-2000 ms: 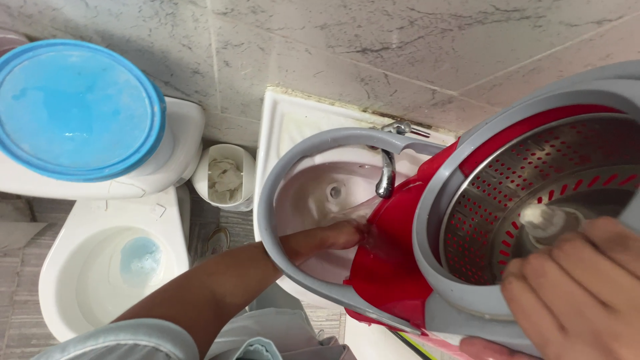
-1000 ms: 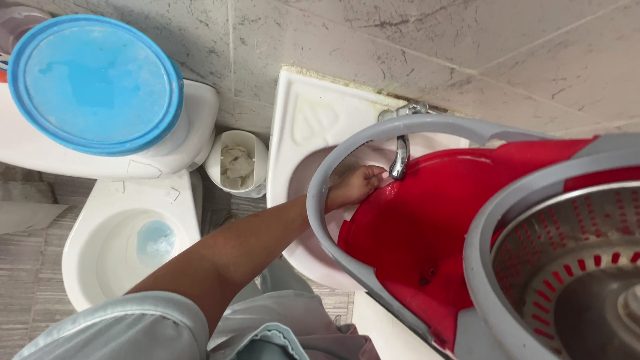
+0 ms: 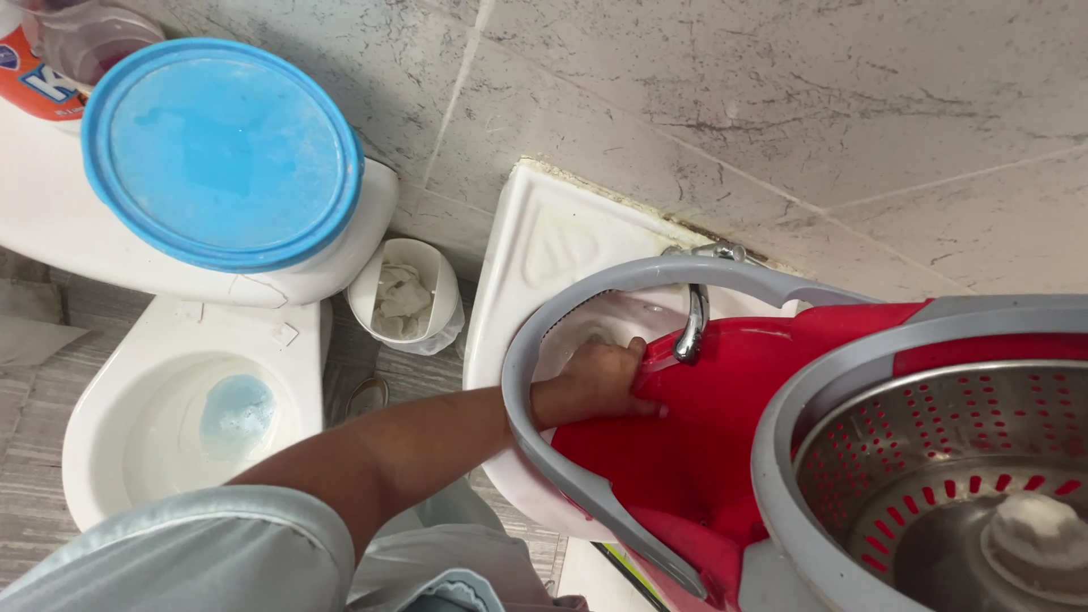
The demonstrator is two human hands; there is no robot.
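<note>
A red spin-mop bucket (image 3: 714,425) with a grey rim and a perforated metal wringer basket (image 3: 943,425) rests over the white washbasin (image 3: 552,221). Its grey handle (image 3: 531,336) loops around my left forearm. My left hand (image 3: 603,382) grips the red rim at the bucket's end, thumb and fingers on either side, just beside the chrome faucet (image 3: 695,327). The faucet's spout points into the bucket; a thin clear stream seems to run at its tip. My right hand is out of view.
To the left stands a white toilet (image 3: 110,408) with bluish water in its bowl. A blue round lid (image 3: 225,153) tops a container on the tank, near an orange bottle (image 3: 34,76). Between toilet and basin is a small white wastebasket (image 3: 365,297) holding paper. A tiled wall (image 3: 680,110) rises behind.
My right hand, on the bucket's grey rim two seconds ago, has left the view. The bucket has shifted and its red inside shows more. My left hand remains at its end.
</note>
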